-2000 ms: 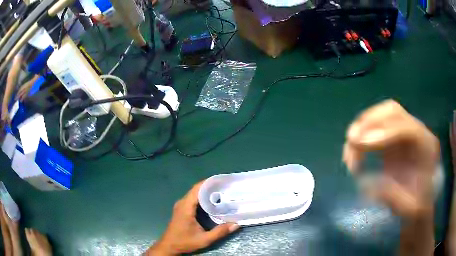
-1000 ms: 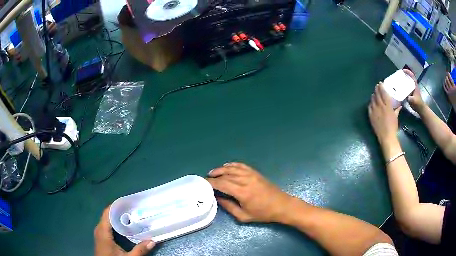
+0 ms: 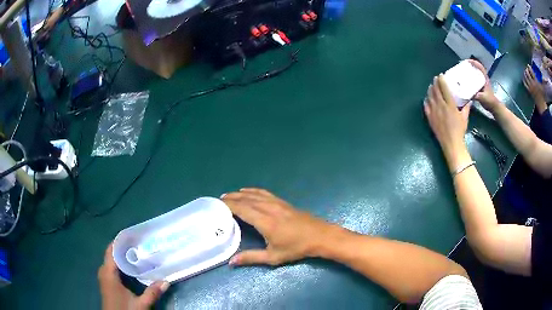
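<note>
The frosted oblong tub (image 3: 181, 242) with rounded ends stands at the lower left on the green bench, its open top facing up. A short white round tube (image 3: 134, 255) shows inside near its left end, and a small dark mark near its right end. My left hand (image 3: 124, 287) holds the tub's left end, thumb on the near rim, partly cut off by the bottom edge. My right hand (image 3: 272, 227) is at the tub's right end, fingertips at the far rim and thumb near the lower right side.
A clear plastic bag (image 3: 121, 123) and a black cable (image 3: 158, 130) lie beyond the tub. A white plug block (image 3: 59, 158) is at left. A black box with red sockets (image 3: 260, 30) and a carton with a disc stand behind. A neighbour (image 3: 448, 115) holds a white device at right.
The view has swung right, bringing the neighbour into sight. My right hand, raised and blurred away from the tub two seconds ago, has come to its right end. My left hand stays on the left end.
</note>
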